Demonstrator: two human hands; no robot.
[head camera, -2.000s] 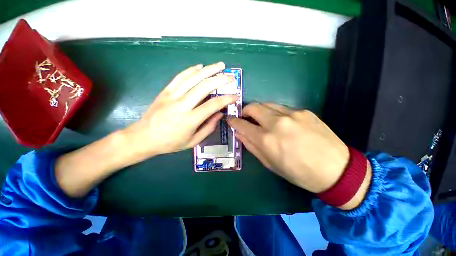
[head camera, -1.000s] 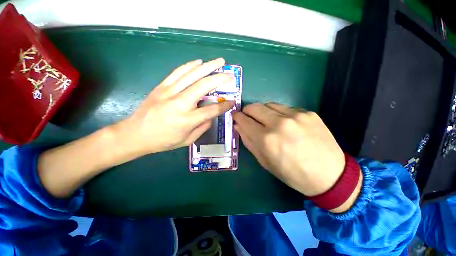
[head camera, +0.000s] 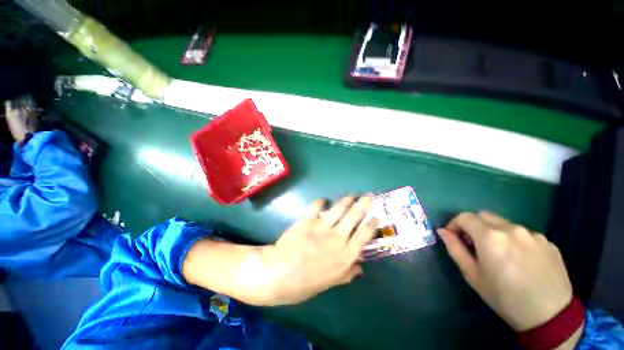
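Observation:
The open phone mid-frame assembly (head camera: 404, 222) lies on the dark green bench mat, turned crosswise, with its silvery-blue end to the right and an orange-yellow flex end showing. My left hand (head camera: 318, 253) lies over its left part and holds it down, hiding that part. My right hand (head camera: 513, 266), with a dark red wrist band (head camera: 553, 327), is just beyond the phone's right end. Its thumb and index fingertips are close together. I cannot tell if something tiny is between them.
A red bin (head camera: 222, 160) with cream-yellow slivers stands left behind the phone. Beyond the white strip (head camera: 383, 126), a phone (head camera: 380, 51) lies by a black carrier (head camera: 472, 68) and another phone (head camera: 197, 48) lies on the belt. A neighbour's blue sleeve (head camera: 51, 191) is at left.
The view has swung left, bringing in the belt and a neighbour. The phone now appears turned crosswise. My right hand has moved off it, past its end; my left hand stays on it.

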